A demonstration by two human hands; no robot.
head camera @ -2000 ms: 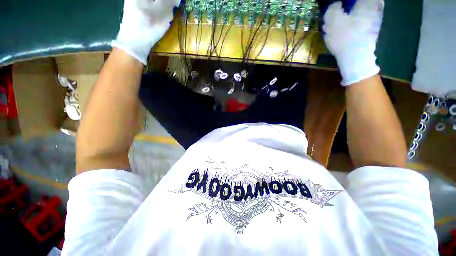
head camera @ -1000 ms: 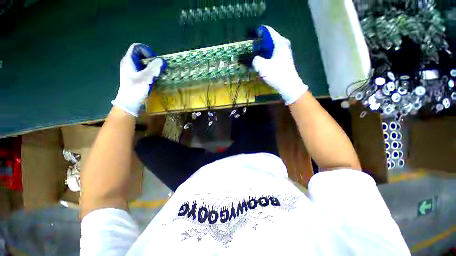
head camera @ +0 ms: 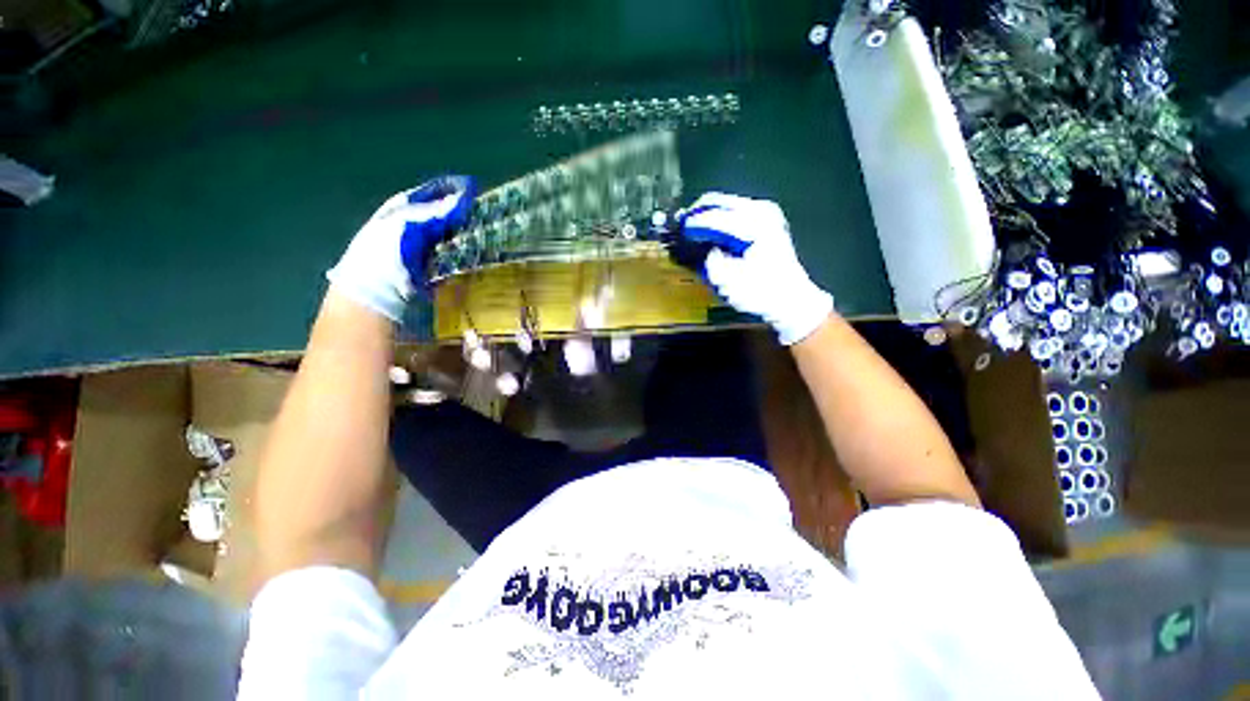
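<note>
The green PCB panel (head camera: 583,192) is blurred and tilted above the yellow strip (head camera: 569,295), its right end raised. My left hand (head camera: 411,247), in a white glove with blue fingers, grips the panel's left end. My right hand (head camera: 747,253), gloved the same, is closed at the lower right by the panel; it seems to hold a lower edge or wires, but blur hides what exactly. Blurred white round parts (head camera: 583,353) hang on wires in front of the yellow strip.
A narrow PCB row (head camera: 638,110) lies on the green bench (head camera: 247,206) behind the panel. A white foam block (head camera: 916,178) borders a board pile (head camera: 1076,123) at right. Cardboard boxes (head camera: 130,473) stand below the bench, one holding white scraps.
The panel has gone from nearly level between both hands to steeply tilted, right end up. My right hand has moved down relative to it. More bench shows at the back.
</note>
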